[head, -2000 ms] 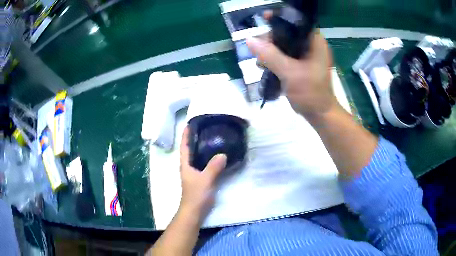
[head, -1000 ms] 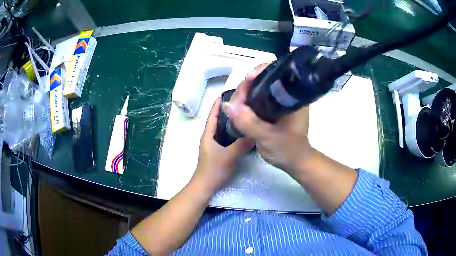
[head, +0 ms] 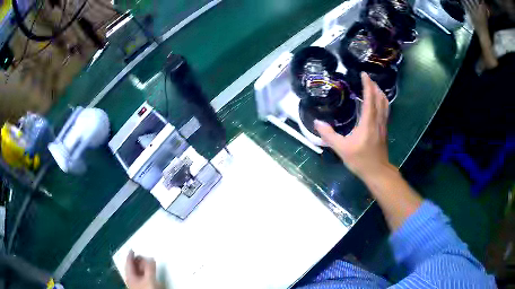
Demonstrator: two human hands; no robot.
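My right hand is at the nearest open camera unit on the right. Its thumb and fingers are spread over the unit's black shell, and it does not hold it; contact is unclear. The nearest unit is a white housing with a black inside and thin coloured wires. My left hand is small and blurred at the bottom left of the white mat, cut off by the edge; its finger state is unclear. The black electric screwdriver hangs behind the mat.
Two stepped white boxes stand at the mat's back corner, metal parts in the front one. A white fan-like object is at far left. More open units stand behind the nearest. Another person's hand shows at top right.
The view has swung right. My right hand has let go of the screwdriver and moved to the open units. My left hand has left the black dome; the camera it worked on is out of view.
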